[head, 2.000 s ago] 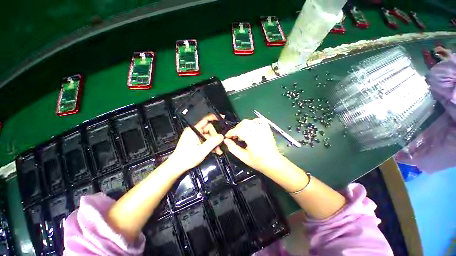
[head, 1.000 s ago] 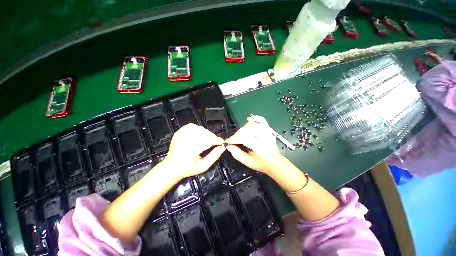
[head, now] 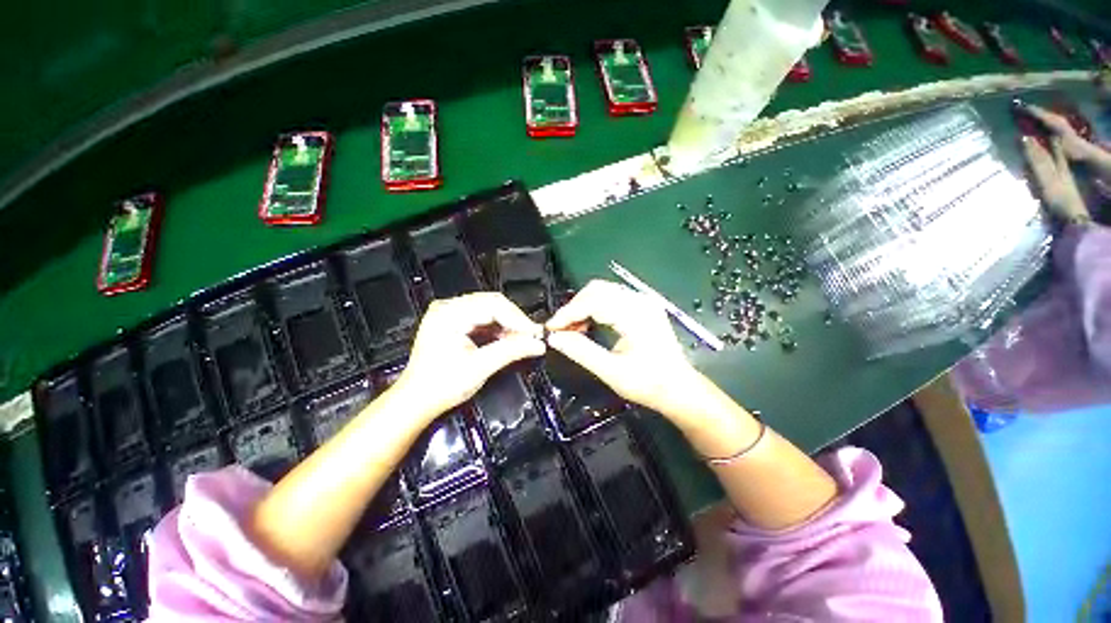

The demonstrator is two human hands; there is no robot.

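My left hand (head: 469, 353) and my right hand (head: 627, 347) meet fingertip to fingertip over the black blister tray (head: 250, 353). Thumbs and forefingers of both hands pinch a tiny dark small part (head: 545, 335) between them; most of it is hidden by the fingertips. Several tray pockets hold dark phone housings (head: 530, 280). A loose pile of small parts (head: 746, 286) lies on the green bench to the right of my right hand. The white tweezers (head: 666, 306) lie on the bench beside the pile.
Clear blister trays (head: 932, 231) stand beyond the small parts. A taped post (head: 743, 79) rises between bench and conveyor belt (head: 232, 110). Red-edged phone assemblies (head: 411, 146) are spaced along the belt. Another person's hand (head: 1058, 170) is at the far right. A carton edge (head: 975, 487) shows below the bench.
Two seconds ago my hands were over a dark, thin housing edge; now they meet fingertip to fingertip. The phone assemblies have shifted left. The other person's hands have come further into view.
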